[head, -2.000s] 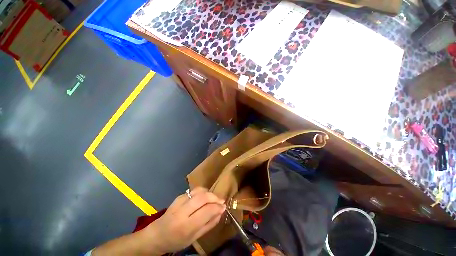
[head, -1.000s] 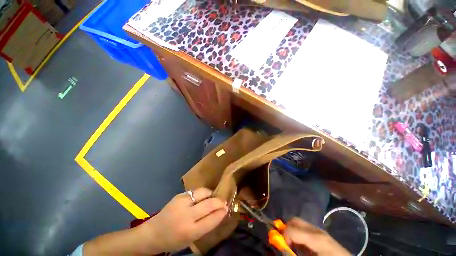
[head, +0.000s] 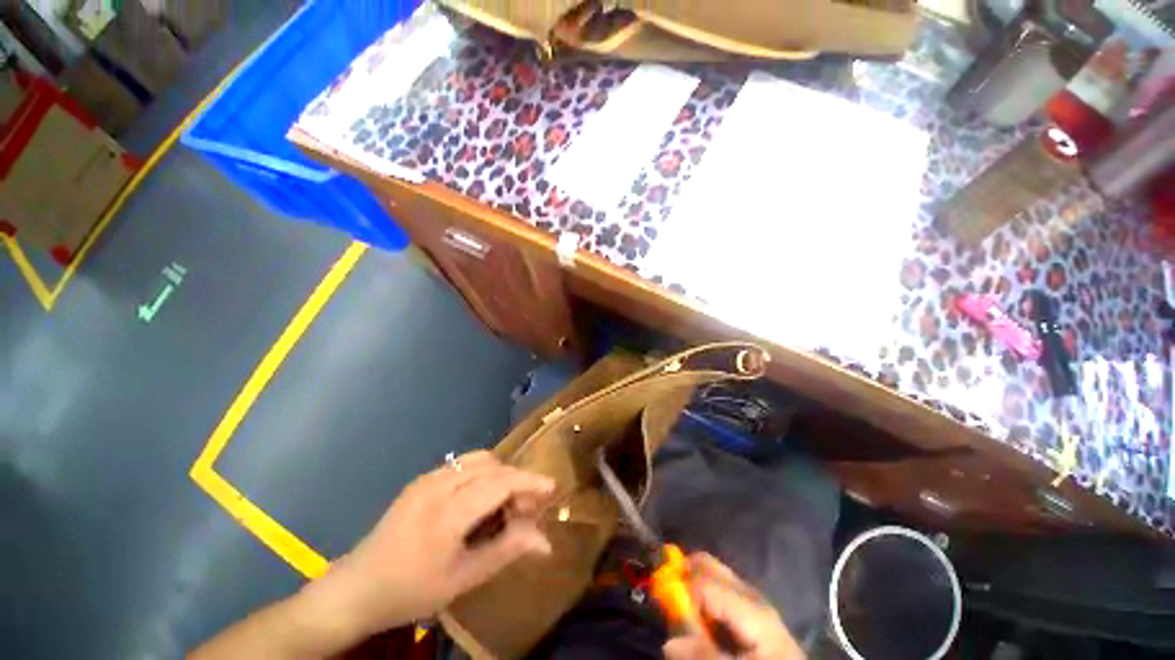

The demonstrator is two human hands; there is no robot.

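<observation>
The brown unfinished bag body (head: 580, 445) lies open on my dark-covered lap, with small gold or pale spots on its panels and a metal ring at its far right corner. My left hand (head: 451, 529) is at the bag's left side, thumb and fingers apart, a ring on one finger; nothing shows held in it. My right hand (head: 728, 612) holds the long-nose pliers (head: 670, 580) by their orange handles, cut off near the lower edge. The pliers' dark jaws point up over the bag's mouth; whether they grip anything cannot be told.
The leopard-print table (head: 503, 123) bears paper sheets (head: 792, 206), brown bags (head: 722, 29) at the back, a pink tool (head: 999, 326), a black tool (head: 1053, 346) and a brown cylinder (head: 1005, 187). A blue crate (head: 277, 168) stands left; a pale round rim (head: 838, 600) is below right.
My left hand has opened and moved off the bag's edge. The pliers have shifted up and slightly left, away from the gold fitting. The bag's left panel has folded inward. The view has shifted.
</observation>
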